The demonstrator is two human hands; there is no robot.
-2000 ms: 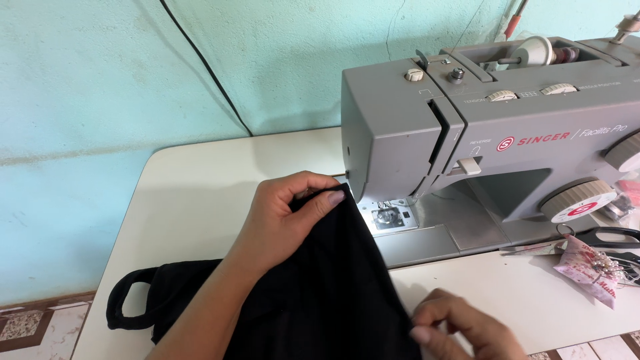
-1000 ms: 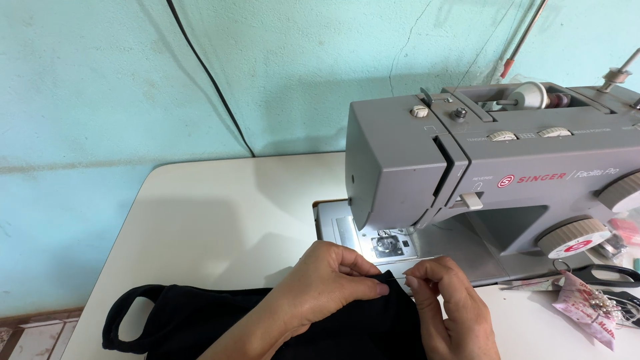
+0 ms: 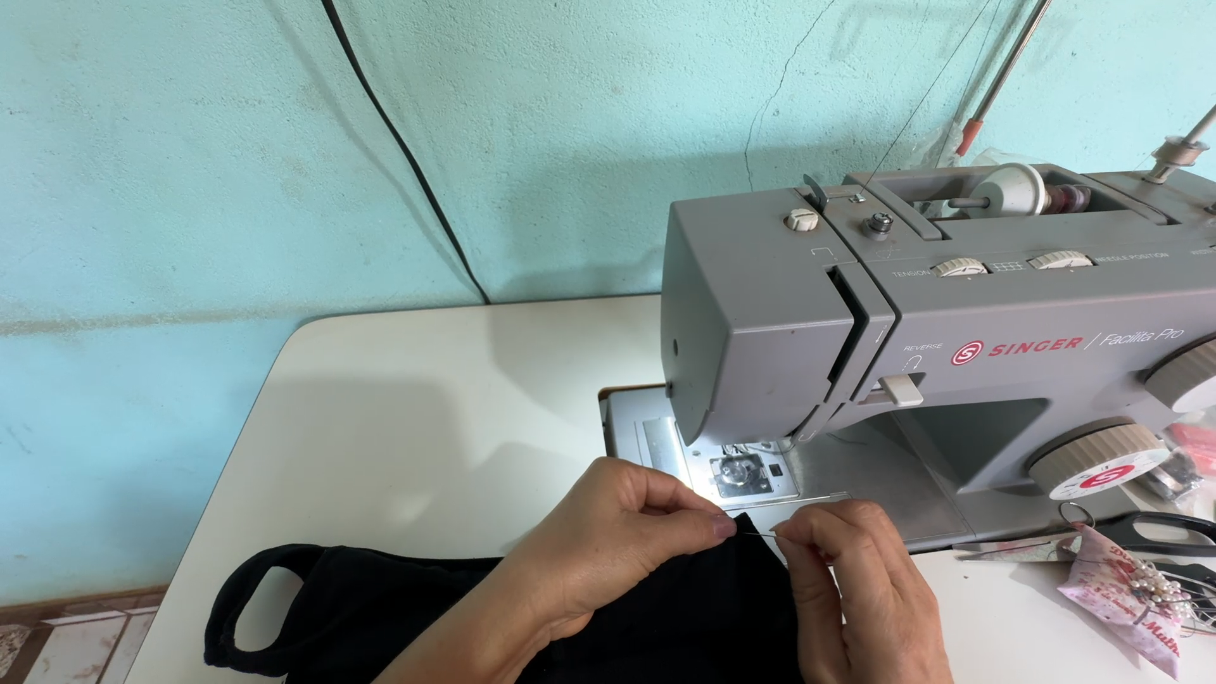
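Black fabric (image 3: 684, 617) lies over the near part of the white table, with a looped band of it at the left. My left hand (image 3: 617, 541) pinches its upper corner between thumb and forefinger. Just right of that corner, my right hand (image 3: 860, 579) holds a thin pin or needle (image 3: 758, 534) by its end, pointing toward my left fingertips. Whether its tip is in the cloth cannot be told. Both hands are right in front of the needle plate (image 3: 741, 475) of a grey Singer sewing machine (image 3: 788, 285).
A pink pincushion (image 3: 1111, 589) with pearl-headed pins lies at the right, beside black-handled scissors (image 3: 1164, 534). The white table (image 3: 380, 427) meets a turquoise wall, where a black cable (image 3: 399, 142) hangs. The machine stands across the right side.
My right hand has moved from lower along the fabric's edge up to the corner beside my left hand. The thin pin or needle now shows between them.
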